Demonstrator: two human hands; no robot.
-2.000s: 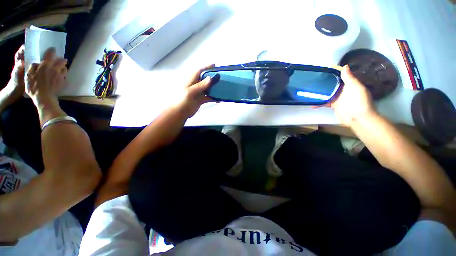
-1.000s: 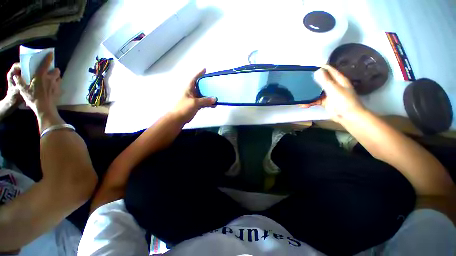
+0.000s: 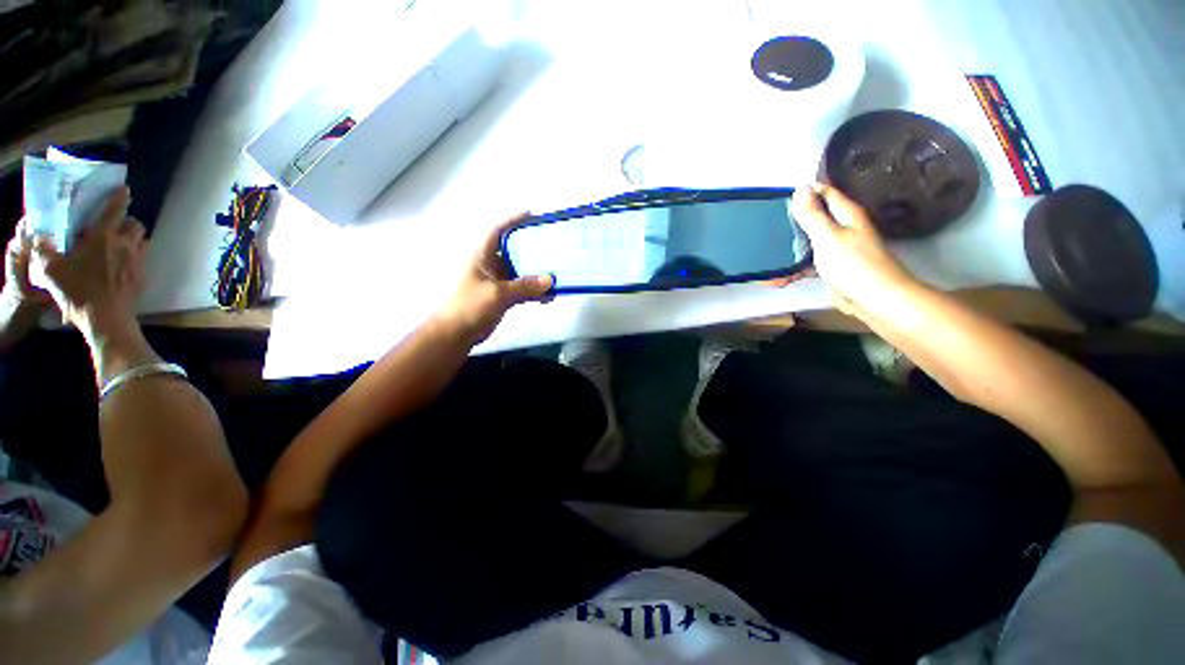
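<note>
A long black-rimmed mirror dash cam (image 3: 650,244) is held level above the table's near edge, its reflective glass face towards me. My left hand (image 3: 500,279) grips its left end, with the thumb at the lower front corner. My right hand (image 3: 845,247) grips its right end, with the fingers at the upper corner. The back of the mirror is hidden. A dark head shape is reflected low in the glass.
Right: brown round part with moulded inside (image 3: 902,174), tilted brown disc (image 3: 1090,253), red-black strip (image 3: 1008,134), white round tub (image 3: 832,98) with brown disc (image 3: 791,61). Left: white carton (image 3: 377,124), cable bundle (image 3: 243,247), neighbour's hands (image 3: 85,266) holding folded white paper (image 3: 68,192).
The mirror has tilted, so the reflected face has dropped to a head shape at the lower edge. My right fingers have shifted on its end. The neighbour's white paper has moved lower.
</note>
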